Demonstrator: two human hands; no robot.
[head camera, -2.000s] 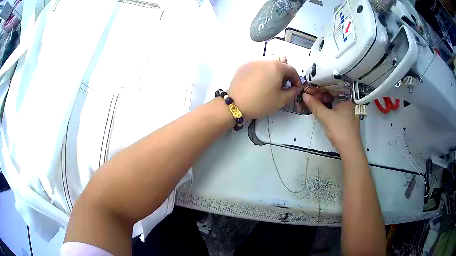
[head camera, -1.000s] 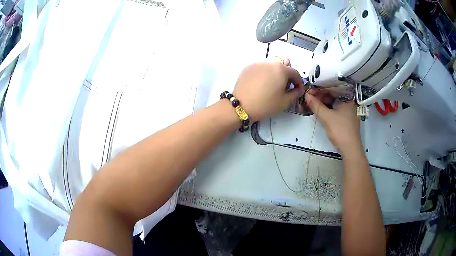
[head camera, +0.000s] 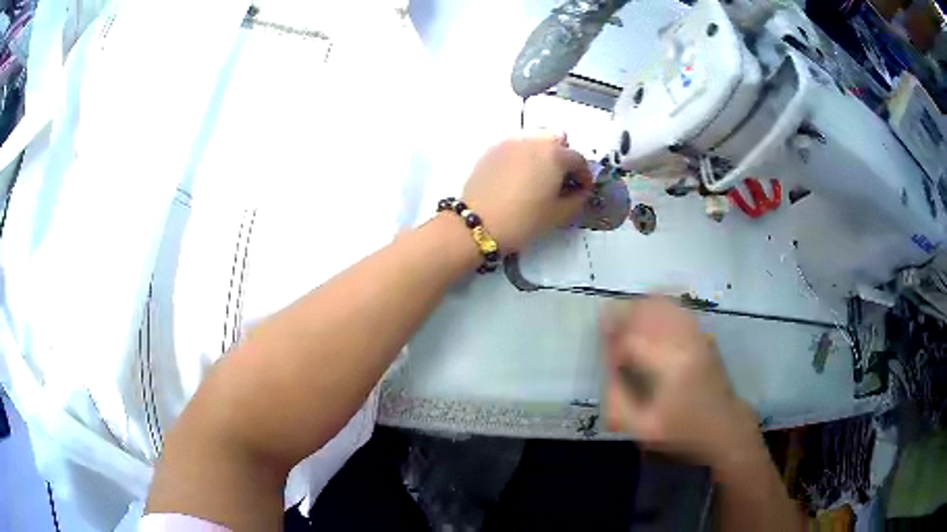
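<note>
The white sewing machine head (head camera: 691, 88) stands at upper right. My left hand (head camera: 532, 187) is at the needle area under its left end, thumb and fingertips together; what they may pinch is too small to tell. A thin strand of sewing thread (head camera: 590, 258) shows faintly below the fingers on the white bed. My right hand (head camera: 670, 379) is motion-blurred near the table's front edge, fingers curled, with a dark patch between them; I cannot tell whether it holds anything. The large white garment piece (head camera: 301, 187), with double dark stitch lines, lies at left, partly under my left forearm.
Red-handled snips (head camera: 756, 197) lie on the bed below the machine arm. A grey plastic-wrapped lamp (head camera: 561, 47) hangs left of the head. A small round dark metal part (head camera: 644, 217) lies right of the needle area. The printed ruler edge (head camera: 478, 414) runs along the table front.
My right hand has left the needle area and moved down toward the table's front edge. My left hand stays at the needle. The long thread loop on the bed no longer shows.
</note>
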